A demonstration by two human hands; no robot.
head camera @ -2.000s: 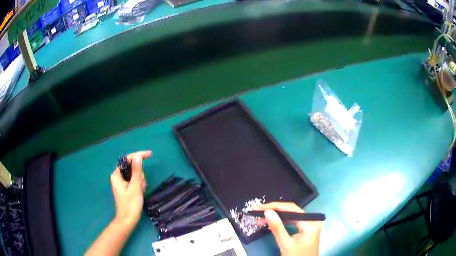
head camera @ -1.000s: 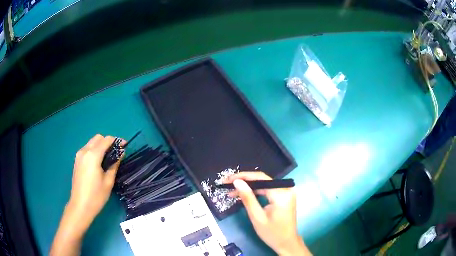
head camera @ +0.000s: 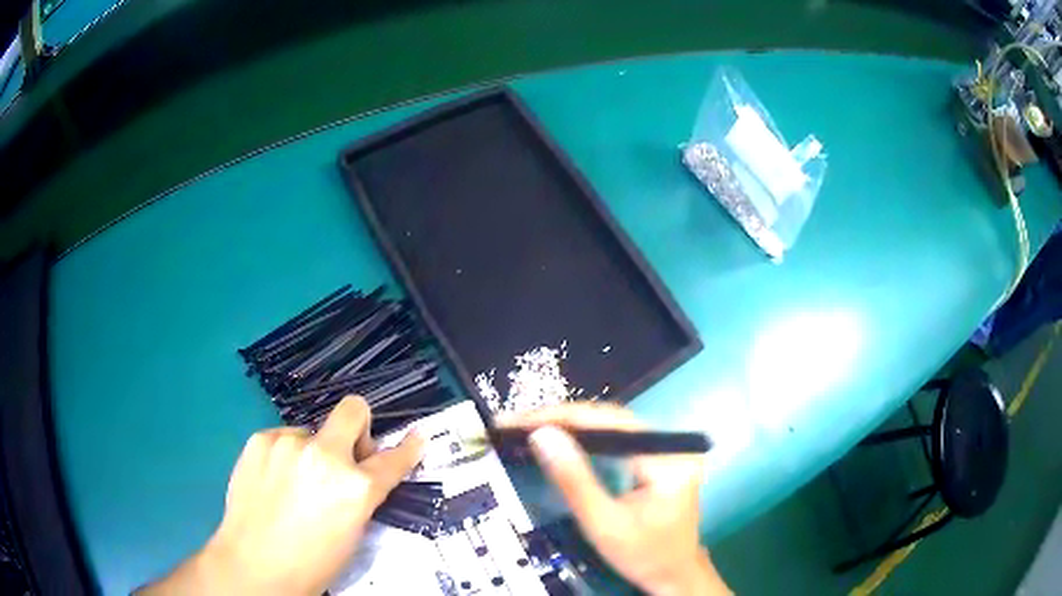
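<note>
My left hand point(head camera: 305, 495) is over the left part of the white fixture point(head camera: 460, 448) at the near edge. It holds several black strips point(head camera: 410, 508), whose ends lie by the fixture's dark block point(head camera: 469, 504). My right hand point(head camera: 635, 495) holds black tweezers point(head camera: 606, 441), their tips over the fixture's upper part. Whether the tips hold a piece is too small to tell. Tiny silvery metal pieces point(head camera: 536, 378) lie scattered in the near end of the black tray point(head camera: 512, 233). More black strips point(head camera: 344, 355) are heaped left of the tray.
A clear zip bag point(head camera: 745, 169) with silvery contents lies right of the tray. A dark raised edge runs behind the green bench. A long black object point(head camera: 52, 431) is at far left. Equipment with cables point(head camera: 1004, 128) is at far right, above a black stool point(head camera: 972, 448).
My left hand has moved right and down with its strips, from beside the heap onto the fixture. My right hand has brought the tweezers from the metal pieces to the fixture. The view has shifted.
</note>
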